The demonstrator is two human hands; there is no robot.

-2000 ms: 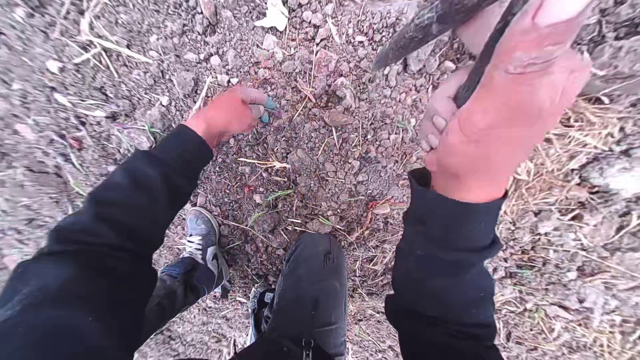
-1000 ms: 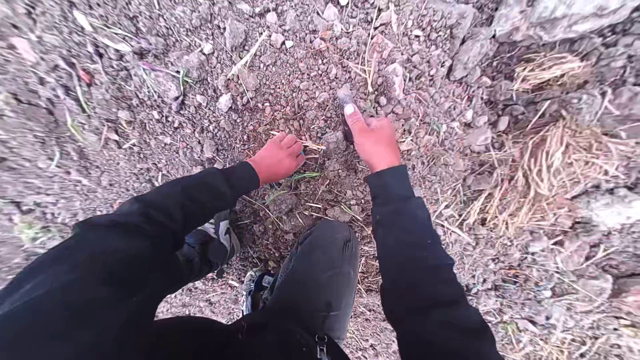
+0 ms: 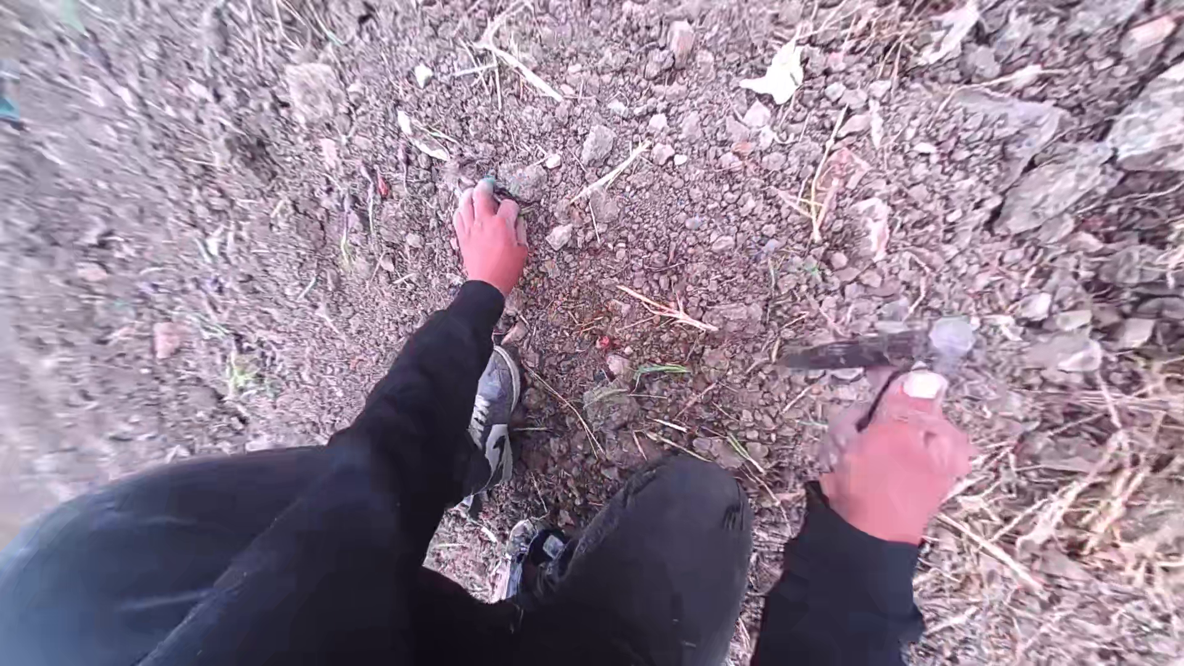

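Observation:
My left hand reaches down to the stony soil at upper left of centre, its fingertips against the ground by a grey clod. Whether anything is between those fingers cannot be seen. On the right, my right hand is closed around a dark hand tool, whose pointed end faces left and whose other end has a pale, rounded face, like a hammer or small pick head. Its handle is mostly hidden in the fist, and the tool is held above the ground.
My bent knee and a grey sneaker are close below. Large rocks lie at upper right, dry straw at lower right. A pale dry leaf and green grass blades rest on the soil.
Both hands were low near the middle a second ago; my left hand has moved up and left, my right hand out to the right. The view has shifted.

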